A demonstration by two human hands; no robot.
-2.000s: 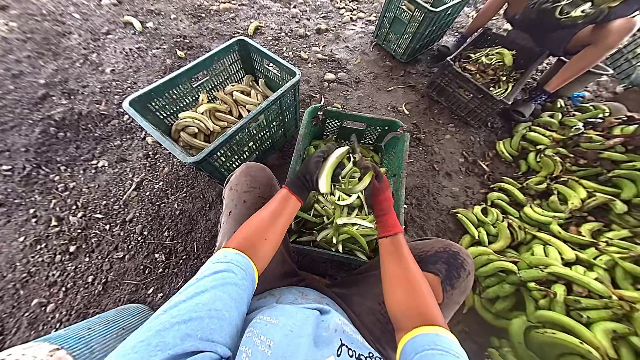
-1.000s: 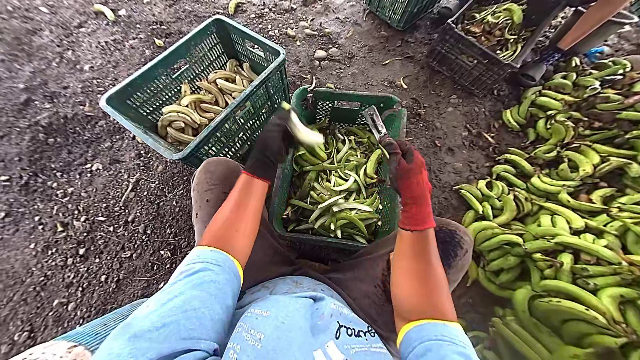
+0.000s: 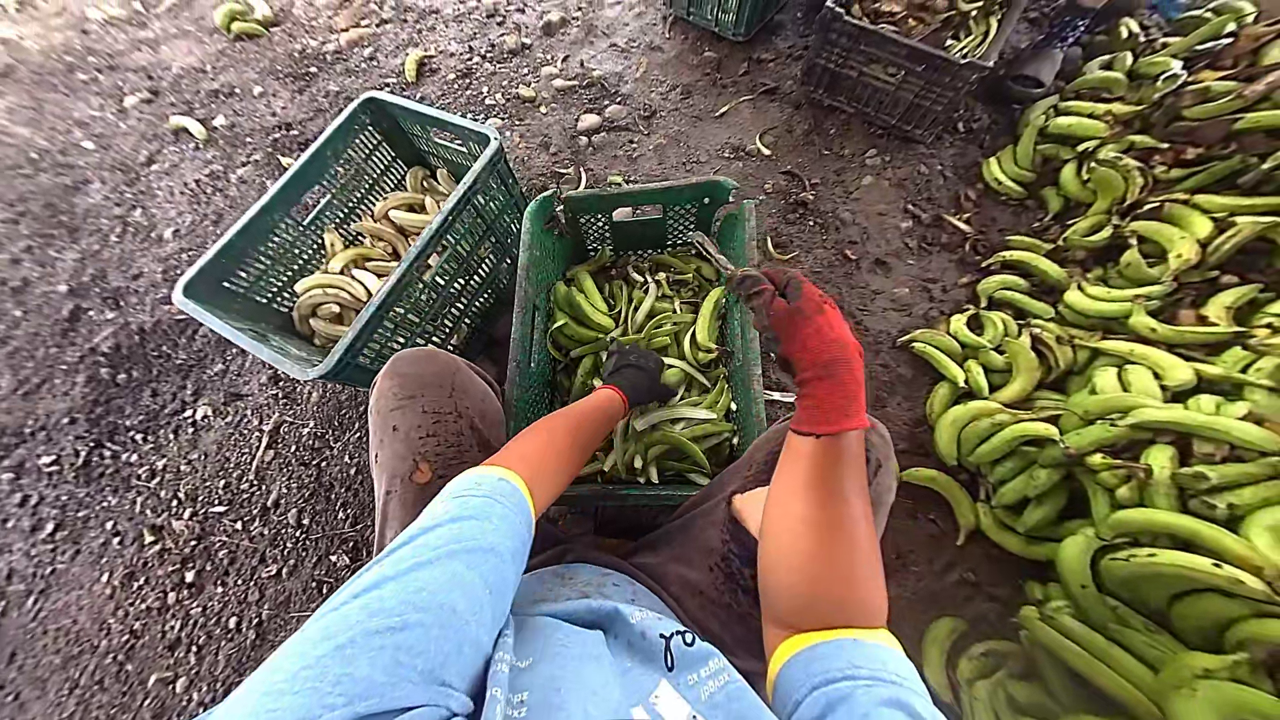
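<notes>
My left hand [image 3: 636,376], in a dark glove, reaches down into the green plastic crate [image 3: 748,330] between my knees. Its fingers touch green plantains and peels, but whether they grip one is hidden. In a red and dark glove, my right hand [image 3: 805,335] is raised over that crate's right side. It is closed on a small metal knife [image 3: 712,253], whose blade points up and left. Whole green plantains [image 3: 585,305] lie in the crate among strips of green peel [image 3: 680,412]. Peeled plantains [image 3: 350,275] fill part of a second green crate [image 3: 255,335] to the left.
A big heap of green plantains [image 3: 1120,410] spreads over the ground at my right. A black crate [image 3: 880,75] holding peels stands at the top right, beside a person's boot [image 3: 1030,75]. Another green crate [image 3: 728,15] is at the top edge. Stones and loose plantains lie on the dirt.
My left hand held a peeled plantain near the crate's left rim a second ago; that is gone from it, and the hand is now down in the crate. My right hand still holds the knife.
</notes>
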